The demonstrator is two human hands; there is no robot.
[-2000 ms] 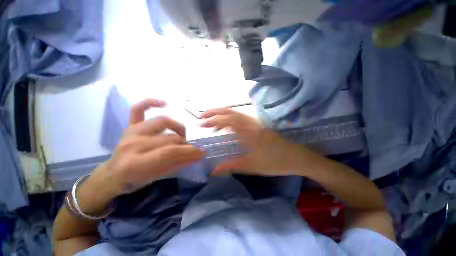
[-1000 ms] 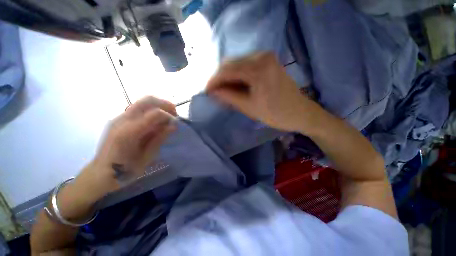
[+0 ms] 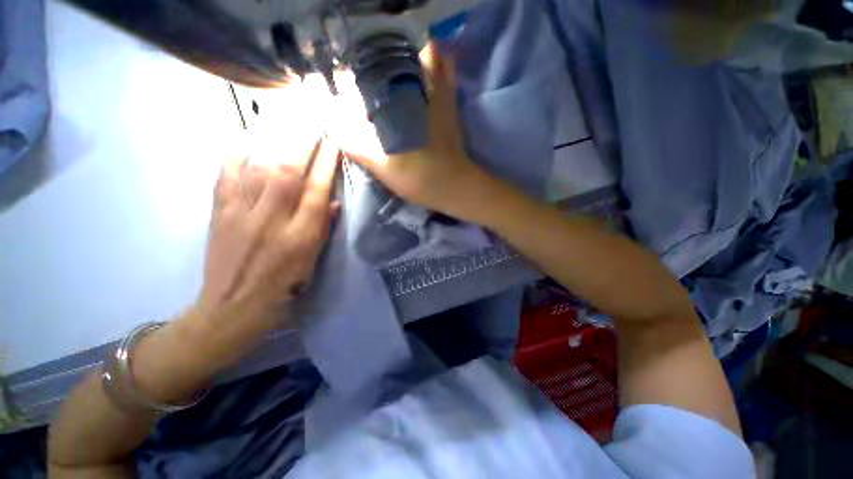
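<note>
A blue-grey cloth strip (image 3: 354, 313) runs from the needle area over the ruled front edge toward the lap. My left hand (image 3: 271, 220) lies flat on its left side, fingertips close to the presser foot and needle (image 3: 329, 79) in white glare. My right hand (image 3: 426, 168) is on the right, partly behind the dark ribbed cylinder (image 3: 397, 98); a finger or thumb reaches to the cloth near the needle and another finger points up beside the cylinder. Glare hides the fingertips and the cloth's end. Whether the right hand grips the cloth cannot be told.
The machine head (image 3: 187, 37) spans the top. Blue-grey garment folds (image 3: 692, 140) heap at the right, with more cloth (image 3: 21, 103) at the far left. The ruled table edge (image 3: 458, 271) crosses in front. A red perforated basket (image 3: 571, 365) sits below it.
Both hands have moved up to the needle area, bringing the cloth from in front of the machine to the needle. The left hand has flattened, and the strip now hangs over the front edge.
</note>
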